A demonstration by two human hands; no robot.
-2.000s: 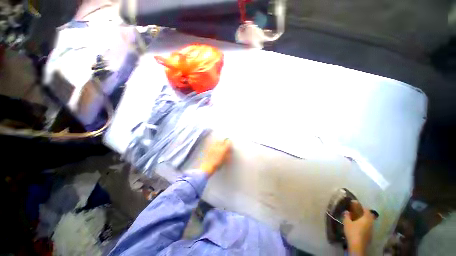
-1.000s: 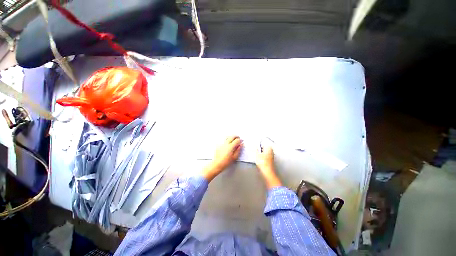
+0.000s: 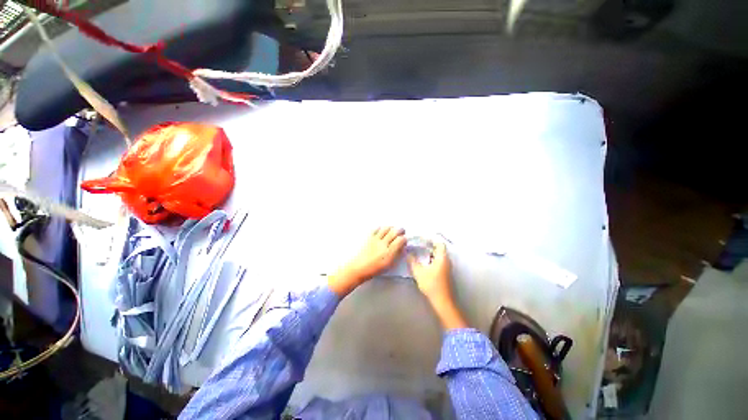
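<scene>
My left hand (image 3: pixel 380 251) and my right hand (image 3: pixel 432 268) are close together over the middle of the white padded table (image 3: pixel 410 172). Between them the fingers hold a small pale fabric strip (image 3: pixel 418 246) near the table surface. Its exact folds are washed out. A white strip (image 3: pixel 551 269) lies flat to the right of my right hand. The steam iron (image 3: pixel 525 349) rests at the lower right with its wooden handle towards me; no hand is on it.
A tied orange-red plastic bag (image 3: pixel 184 171) sits at the upper left. A heap of blue-grey strips (image 3: pixel 168 303) lies below it. Red and white cords (image 3: pixel 279 79) hang across the top left. A dark padded object (image 3: pixel 139 53) is behind the table.
My right hand has left the iron it held two seconds ago and joined my left hand at mid-table. Over the last second, both hands have moved little, with the pale strip between them.
</scene>
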